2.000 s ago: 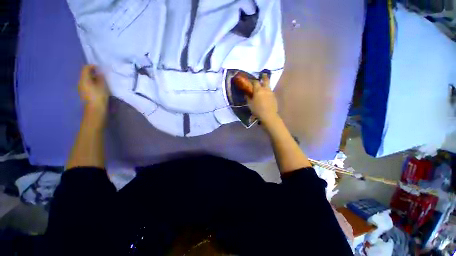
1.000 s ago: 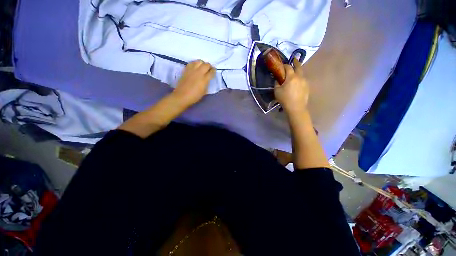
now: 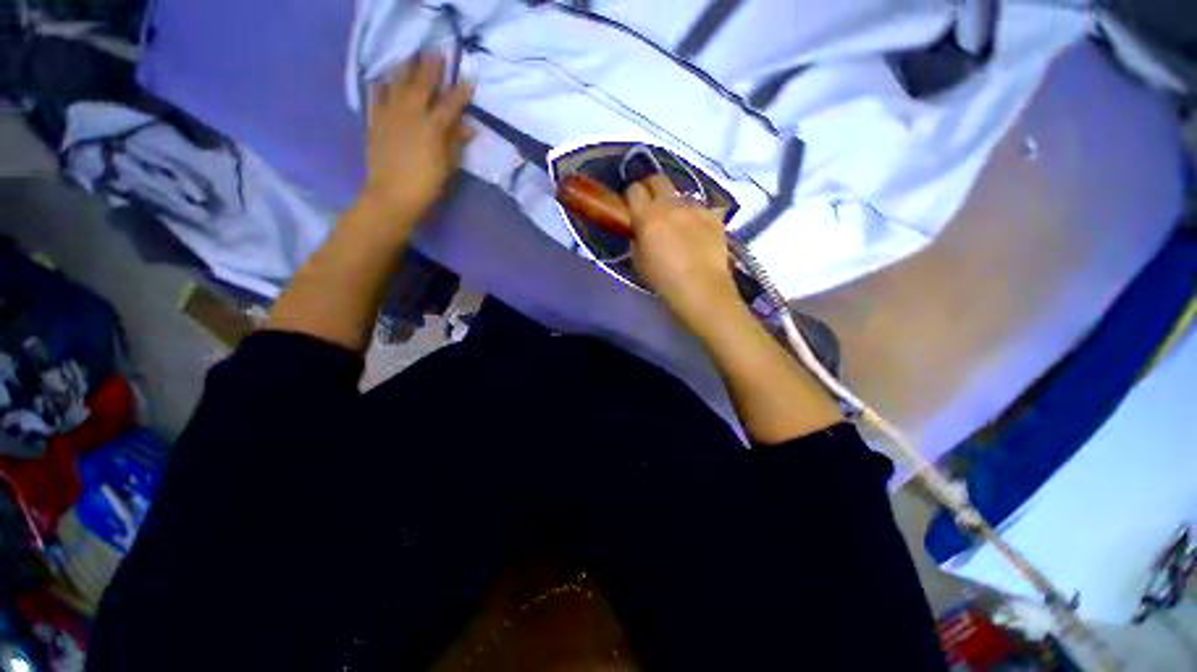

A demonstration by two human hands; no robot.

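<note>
The pale blue-white garment (image 3: 866,171) with dark strips lies on the purple pressing table. The steam iron (image 3: 597,164) rests on the garment's near edge, its pointed end towards the right. My right hand (image 3: 676,243) is closed around the iron's orange-brown handle; the front of the handle shows beyond my fingers. My left hand (image 3: 418,125) lies on the left part of the garment with its fingers spread, slightly blurred. Whether it pinches any cloth cannot be seen.
The steam hose (image 3: 906,453) runs from the iron off to the lower right. The purple table cover (image 3: 1024,302) has a brown area at right. A pale blue-edged table (image 3: 1116,486) stands at right. A pale cloth heap (image 3: 171,197) and floor items are at left.
The iron has moved left along the garment's near edge and turned. My left hand has moved left and up, and its fingers have spread. The view has turned, and more hose shows.
</note>
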